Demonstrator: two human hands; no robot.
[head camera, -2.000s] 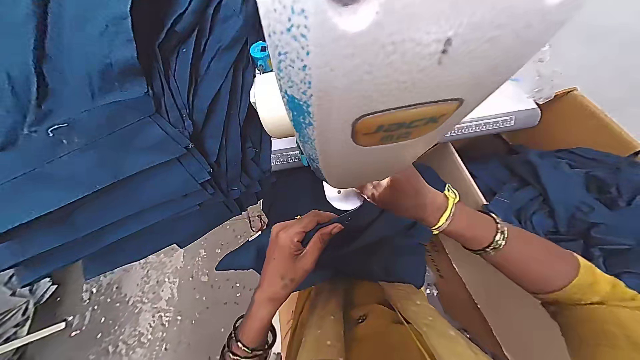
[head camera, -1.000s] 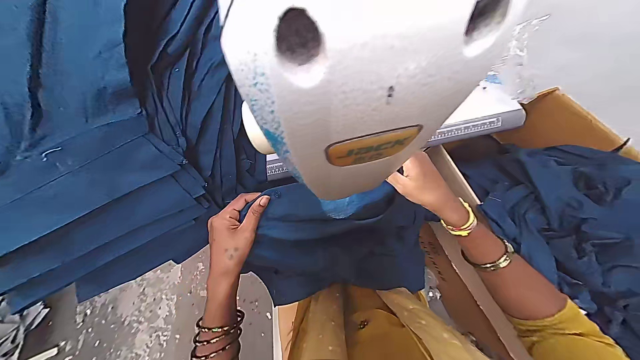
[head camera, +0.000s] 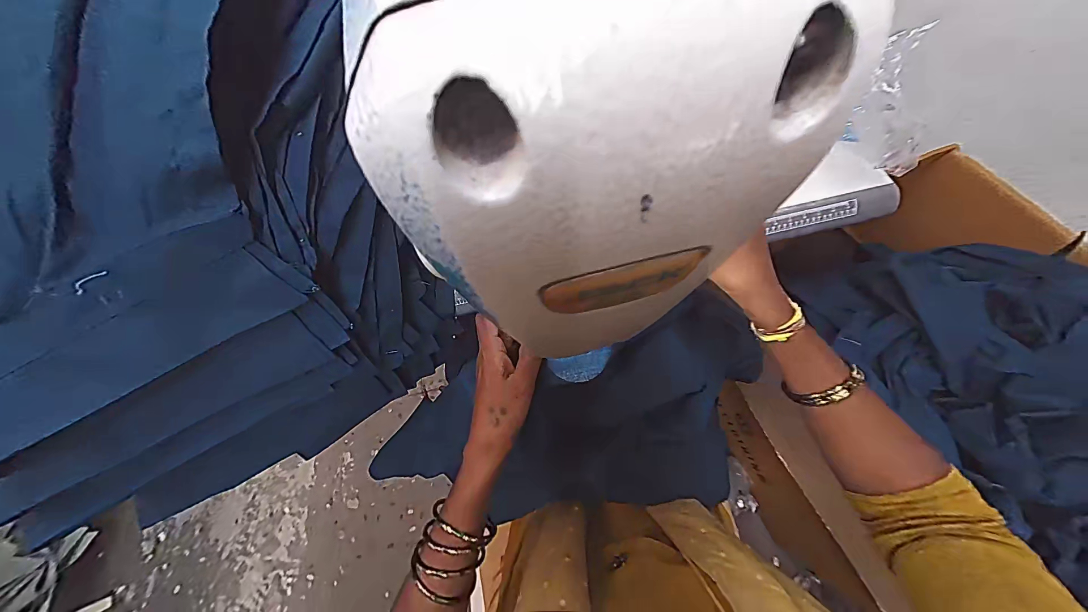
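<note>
The white head of a Jack sewing machine (head camera: 595, 170) fills the upper middle and hides the needle area. Under and in front of it spreads a dark blue fabric piece (head camera: 629, 425), hanging toward my lap. My left hand (head camera: 501, 391) lies on this cloth at the machine head's left edge, its fingertips partly hidden by the head. My right hand (head camera: 748, 272) is at the head's right side above the cloth, with its fingers hidden behind the head. Whether either hand pinches the cloth cannot be seen.
Stacked dark blue fabric panels (head camera: 170, 365) lie at the left, beside gathered blue cloth. A cardboard box (head camera: 977, 195) at the right stands by a heap of blue fabric (head camera: 1003, 365). The machine bed (head camera: 833, 200) with a printed scale shows behind my right wrist. Speckled floor (head camera: 255, 527) lies lower left.
My left hand has moved in toward the machine head from the cloth's left side. The blue cloth lies differently in front of the machine. The view has shifted closer to the machine head.
</note>
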